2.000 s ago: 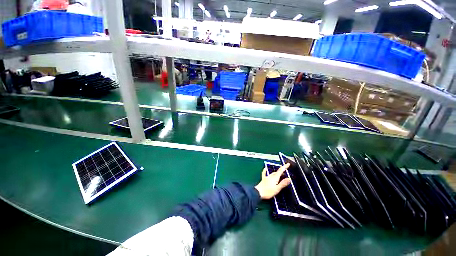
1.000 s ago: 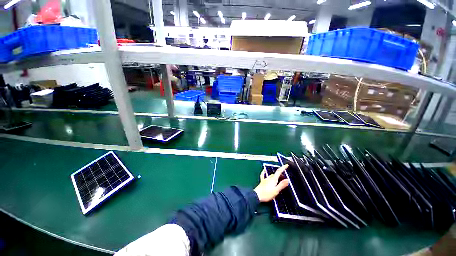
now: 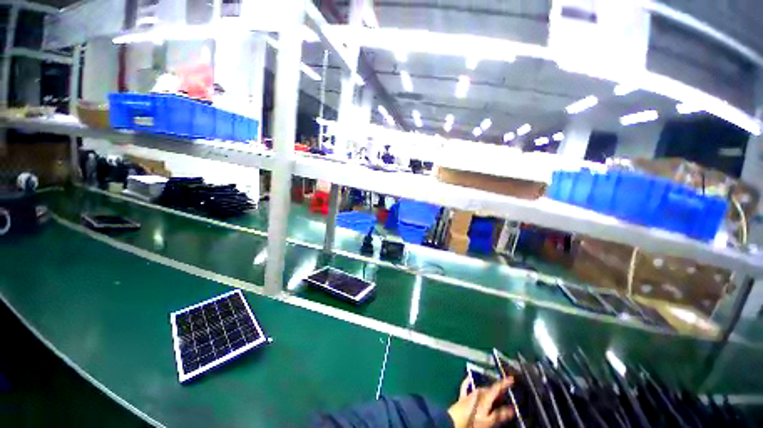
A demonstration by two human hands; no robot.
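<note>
My left hand [image 3: 483, 406] is at the lower edge of the view, its fingers on the front solar panels at the near end of a leaning row [image 3: 577, 393]. The fingers curl at the front panel's pale edge; the lower part of the hand and row is cut off. The dark blue sleeve comes in from the bottom. A single solar panel [image 3: 217, 334] lies cell face up on the green conveyor belt [image 3: 109, 288], left of the hand. My right hand is not in view.
Beyond a pale rail [image 3: 376, 324], another panel [image 3: 340, 284] lies on the farther belt. A white post [image 3: 283, 167] holds a shelf with blue bins [image 3: 184, 115], [image 3: 640, 201]. More dark panels [image 3: 203, 197] are stacked at far left. Cartons [image 3: 661, 276] stand at right.
The view has tilted up and turned left, so my left hand and the row sit lower in it. The panel on the farther belt has moved right past the post. My left hand stays on the row.
</note>
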